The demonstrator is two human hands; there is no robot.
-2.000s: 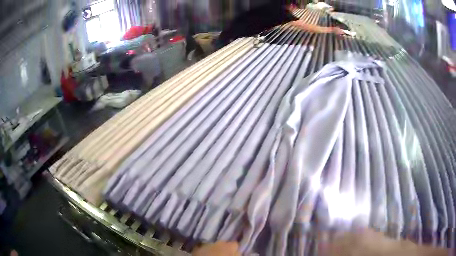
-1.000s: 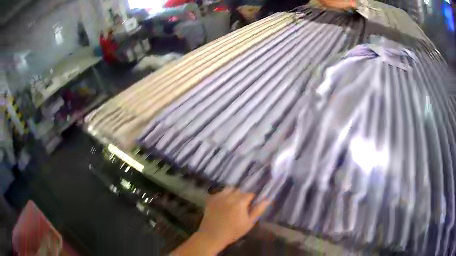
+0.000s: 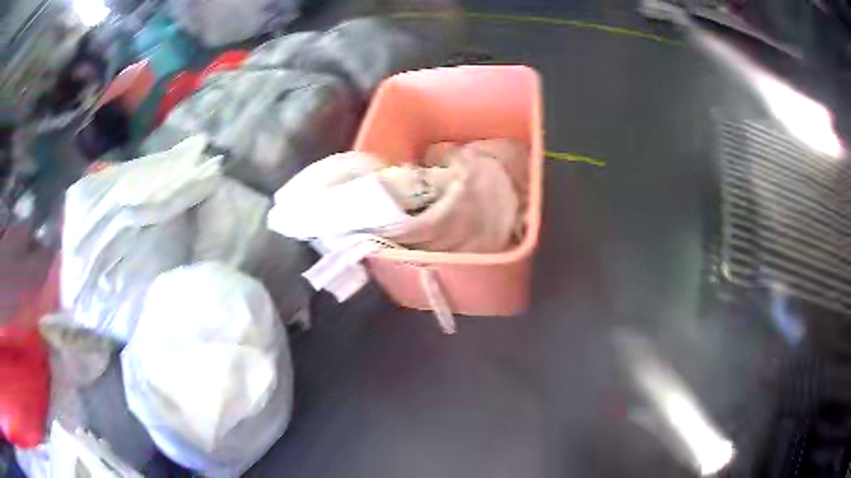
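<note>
No hand of mine is in view. In front of me an orange-pink bin [image 3: 457, 288] stands on the dark grey floor. A beige curtain [image 3: 481, 201] lies bunched inside it. A white part of cloth [image 3: 338, 203] hangs over the bin's left rim, with pale strips hanging down outside. The picture is blurred.
White wrapped bundles [image 3: 210, 364] and grey bundles [image 3: 266, 121] lie left of the bin. A red item [image 3: 23, 385] is at the left edge. A metal-rod frame [image 3: 788, 210] is at the right. Yellow lines [image 3: 574, 159] mark the floor [image 3: 597, 233].
My view has turned away from the loaded frame with lavender-grey and beige pleats to the bin and bundles on the floor. The hand seen at the frame's edge is out of the picture.
</note>
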